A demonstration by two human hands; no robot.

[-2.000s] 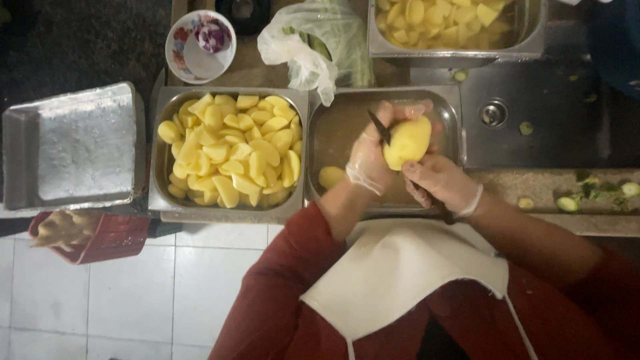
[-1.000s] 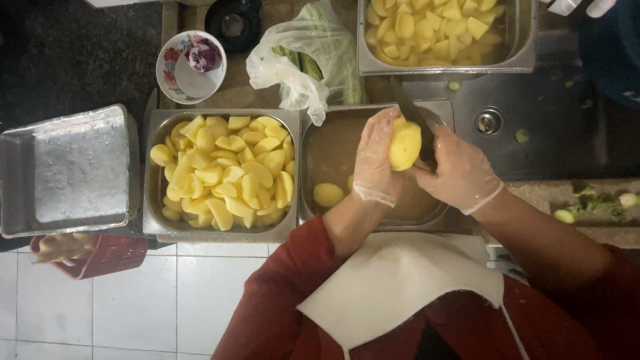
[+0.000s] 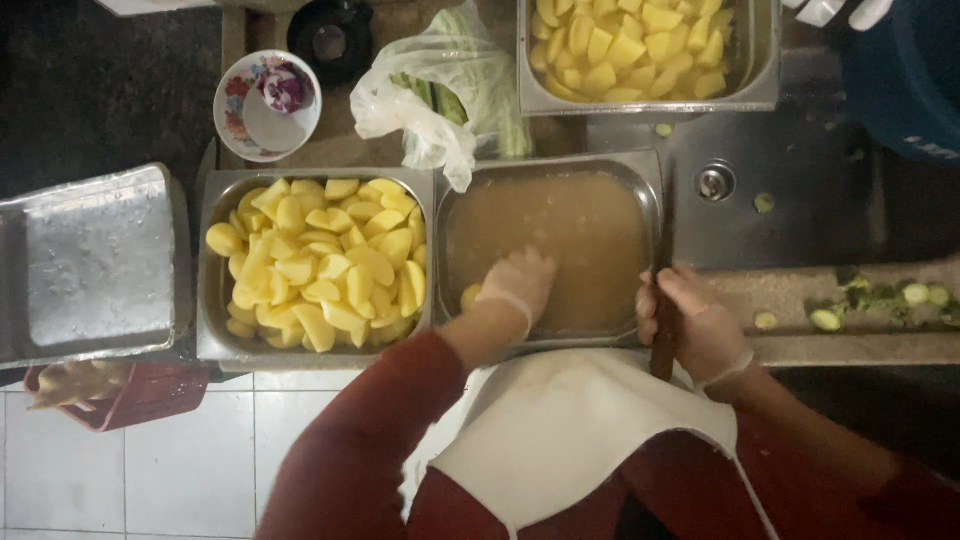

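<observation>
My left hand [image 3: 520, 283], in a clear glove, dips into the cloudy brown water of a steel pan [image 3: 651, 187]; its fingertips are under the surface, so whether they hold anything cannot be seen. A peeled potato [image 3: 471, 297] shows beside that wrist at the pan's left side. At the pan's right edge my gloved right hand [image 3: 686, 319] grips the wooden handle of a knife [image 3: 666, 255], its blade pointing away from me. Left of the water stands a steel pan [image 3: 430, 225] heaped with cut, peeled potatoes [image 3: 322, 262].
Farther back are another steel pan [image 3: 772, 75] of cut potatoes in water, a plastic bag [image 3: 442, 90] of green vegetables and a bowl [image 3: 255, 139] with a red onion. The sink [image 3: 765, 232] and vegetable scraps [image 3: 885, 296] lie right, an empty metal tray [image 3: 97, 255] left, above a red crate [image 3: 161, 394].
The potato that my left hand held over the pan is no longer visible in it. My left hand has gone down into the water; my right hand has moved with the knife to the pan's right edge.
</observation>
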